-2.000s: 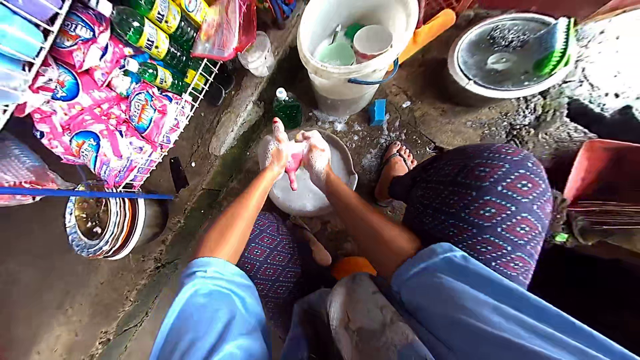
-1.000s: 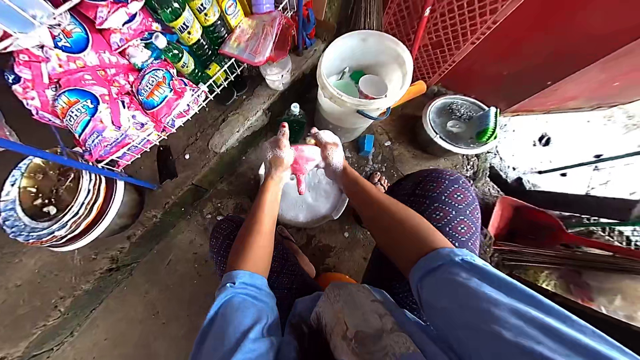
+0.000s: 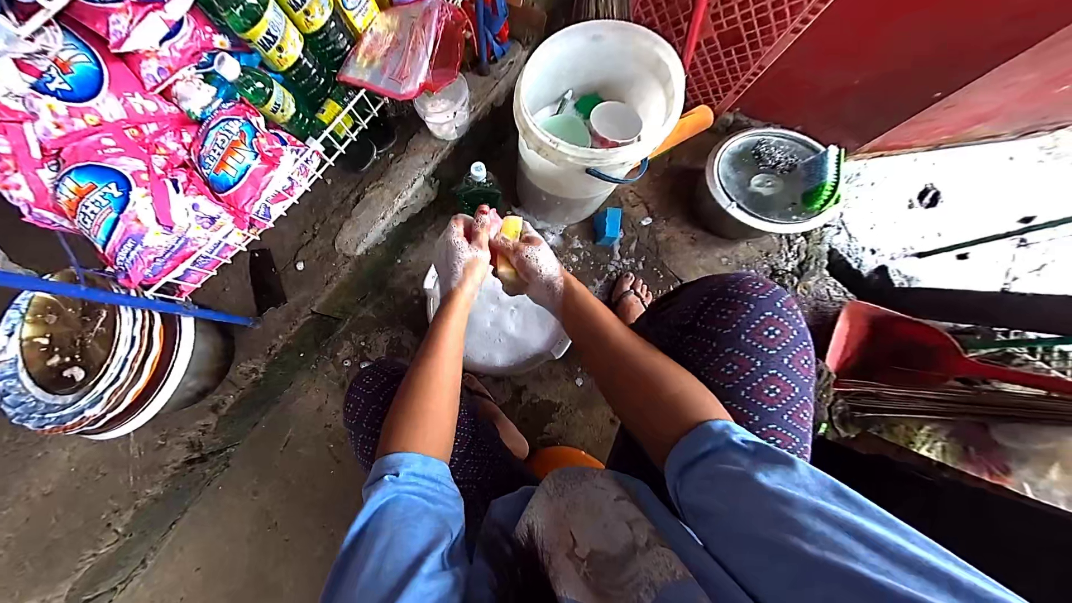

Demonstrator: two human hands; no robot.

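Covered in suds, my left hand point(image 3: 461, 251) and my right hand point(image 3: 532, 261) meet above a basin point(image 3: 511, 335) of white foam. A yellow piece point(image 3: 510, 228), perhaps a sponge or a bar of soap, is gripped by my right hand. Against it, my left hand holds something pink, mostly hidden by the fingers. Behind the basin stand a green bottle with a white cap point(image 3: 478, 186) and a white bucket point(image 3: 543, 167) holding a green bowl point(image 3: 566, 130) and a pale cup point(image 3: 615, 124). On the wet ground lies a blue sponge point(image 3: 608, 226).
At right are a lidded metal pot point(image 3: 720, 197) with a green brush point(image 3: 822, 191) on it and a red dustpan point(image 3: 892, 343). A white wire rack point(image 3: 276, 213) with detergent packs and bottles fills the upper left, above stacked basins point(image 3: 159, 368). An orange handle point(image 3: 685, 130) sits beside the bucket.
The pink thing that hung stretched between my hands is now bunched up in my fingers, and the yellow piece shows plainly in my right hand.
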